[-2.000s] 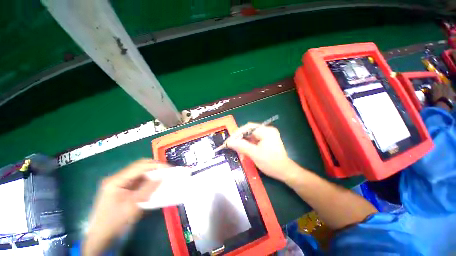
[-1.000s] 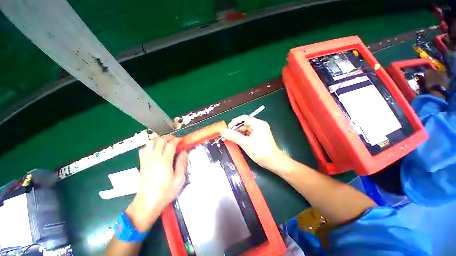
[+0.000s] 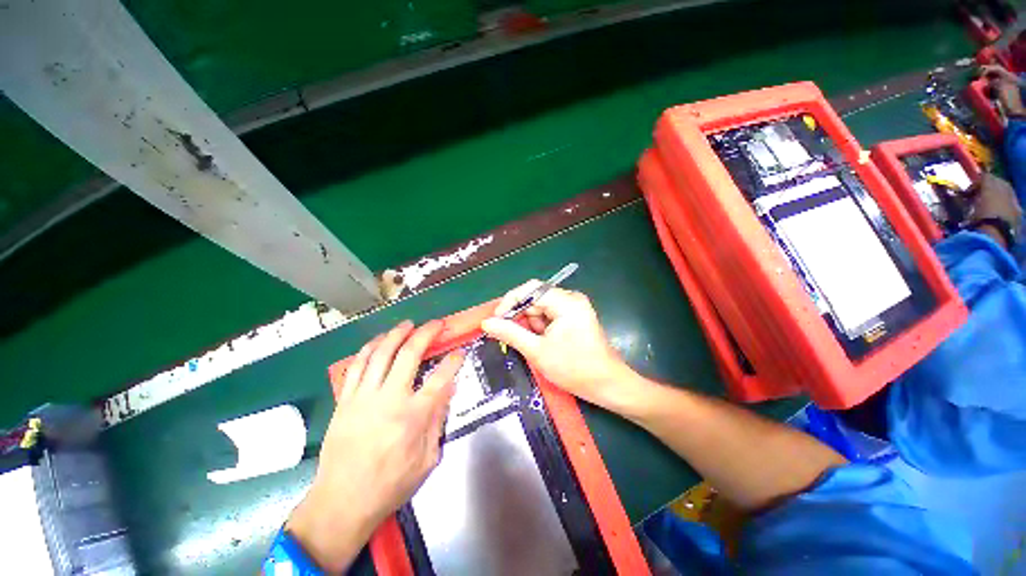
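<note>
A black tablet housing [image 3: 549, 459] lies in a red-orange foam frame [image 3: 597, 474] on the dark-green bench, with a silvery-white panel [image 3: 491, 502] in its middle and circuitry at its top end. My left hand [image 3: 388, 433] lies flat over the upper left of the frame and tablet, fingers on the top border. My right hand [image 3: 563, 341] holds thin silver tweezers [image 3: 554, 288] at the frame's upper right; their tip is hidden by the fingers. A white backing paper [image 3: 264, 442] with a cut-out lies on the bench left of my left hand.
Stacked red-orange foam frames [image 3: 729, 264] stand at the right, the top one holding a tablet. A pale metal post [image 3: 214, 169] rises behind the bench rail [image 3: 495, 257]. A clear battery tray [image 3: 84, 512] is at lower left. Another person's hand [image 3: 992, 203] works at far right.
The white paper, first in my left hand, now lies on the bench. My left hand has moved onto the tablet's top left. My right hand keeps the tweezers near the top right corner.
</note>
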